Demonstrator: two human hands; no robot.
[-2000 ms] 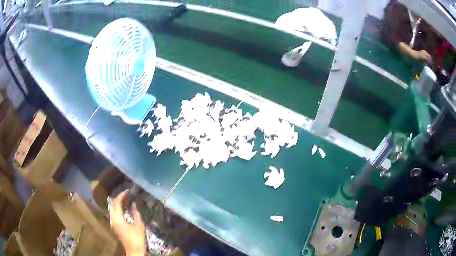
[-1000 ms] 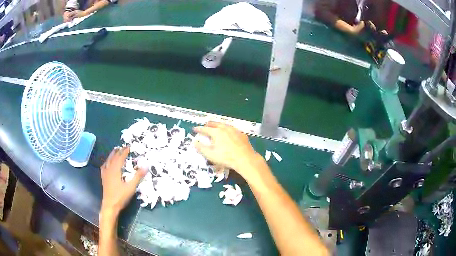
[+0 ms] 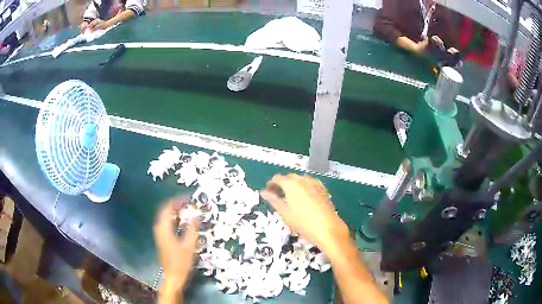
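Observation:
A heap of white plastic parts [image 3: 238,228] with pointed blades lies on the green bench, spread from the middle down to its front edge. My left hand [image 3: 178,231], blurred, is at the heap's left side with fingers apart. My right hand [image 3: 303,208] is at the heap's right side, fingers bent and palm towards the heap. I cannot tell whether its fingertips hold a part.
A light blue fan [image 3: 74,138] stands at left. The green press [image 3: 437,124], with a black block [image 3: 443,228], is at right, small parts [image 3: 524,258] beyond. A white post [image 3: 328,89] rises from the rail. People's hands [image 3: 98,25] show across the line.
Over two seconds, my left hand came up from beside the boxes and my right hand came into view. In the last second, the heap has moved right and towards me with both hands.

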